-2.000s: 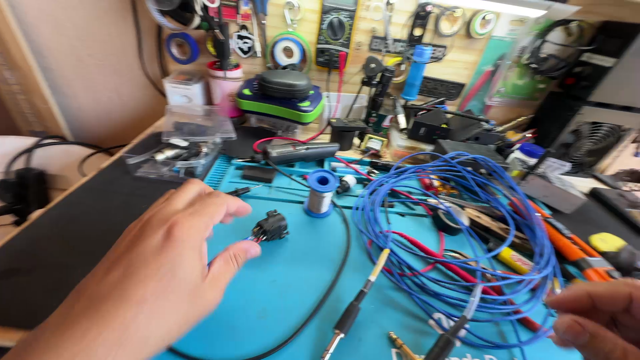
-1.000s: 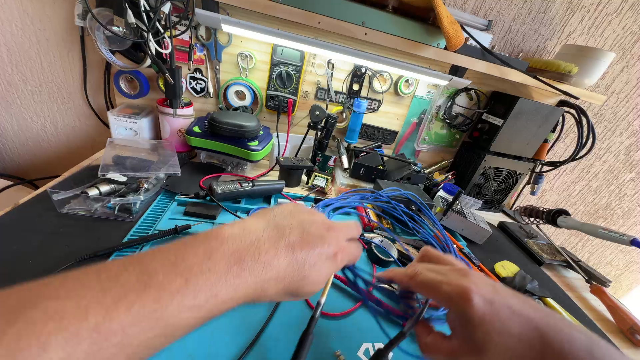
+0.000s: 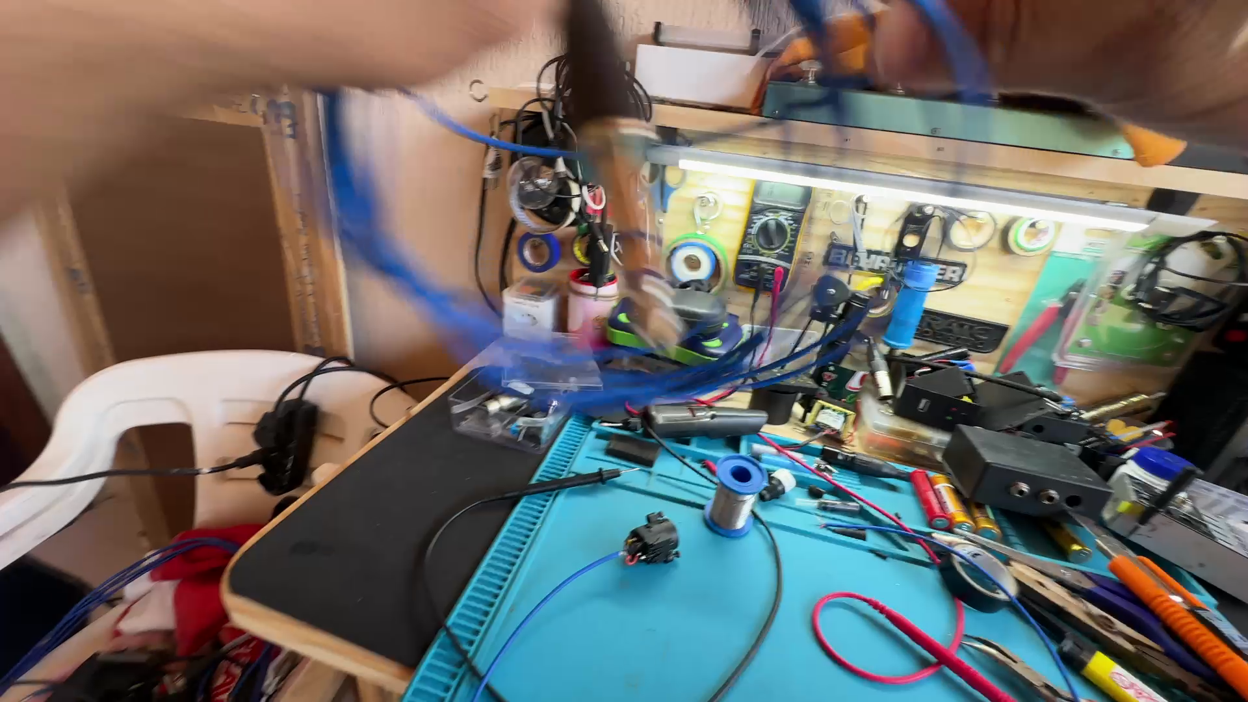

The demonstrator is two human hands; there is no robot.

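Observation:
Close to the camera, my left hand [image 3: 253, 68] is a blur at the upper left, its fingers largely cut off by the frame. My right hand [image 3: 1063, 58], also blurred, is shut on a coil of blue cable [image 3: 429, 302] at the upper right; the loops hang across the view between both hands. A jack plug [image 3: 634, 234] dangles near my left hand. Below, on the blue silicone mat [image 3: 624, 624], a black connector [image 3: 652, 539] lies with a blue wire at it, beside an upright solder spool [image 3: 733, 497].
Red [image 3: 926, 643] and black [image 3: 575, 483] multimeter probes lie on the mat. Batteries [image 3: 951, 501], a black metal box [image 3: 1024, 470] and an orange-handled tool [image 3: 1170, 609] are at right. A plastic chair [image 3: 175, 390] stands left, a shelf above.
The blue cable coil, which lay on the mat, is now lifted up in front of the camera. Both hands have risen with it. The view has swung left.

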